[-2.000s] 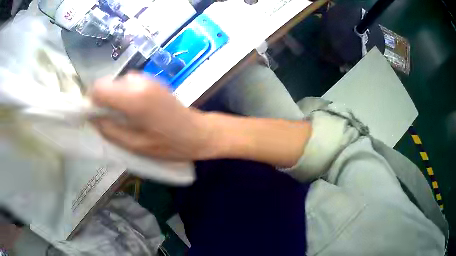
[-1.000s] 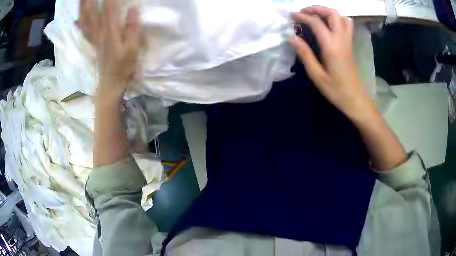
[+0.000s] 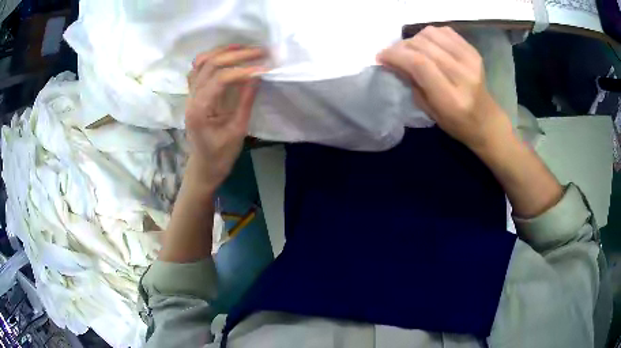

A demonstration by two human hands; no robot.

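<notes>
A white garment piece [image 3: 327, 102] covers the table edge at the top centre, with its front part hanging over the edge toward the lap. My left hand [image 3: 221, 102] pinches the cloth edge between thumb and fingers left of centre. My right hand [image 3: 446, 81] grips the same edge at its right end, fingers curled over it. The edge runs roughly level between the two hands. The fingertips of both hands are partly hidden by cloth or blurred. The sewing machine is not in view.
A large crumpled cream-white garment pile [image 3: 61, 204] lies at the left, below table level. The brown-edged table [image 3: 504, 24] shows at the top right. A dark apron [image 3: 388, 238] covers the lap. A pale flat panel [image 3: 575, 163] stands at the right.
The view has turned from the machine to the cloth. Since the last earlier frame, my left hand has moved right and taken the cloth edge; my right hand has closed on the edge.
</notes>
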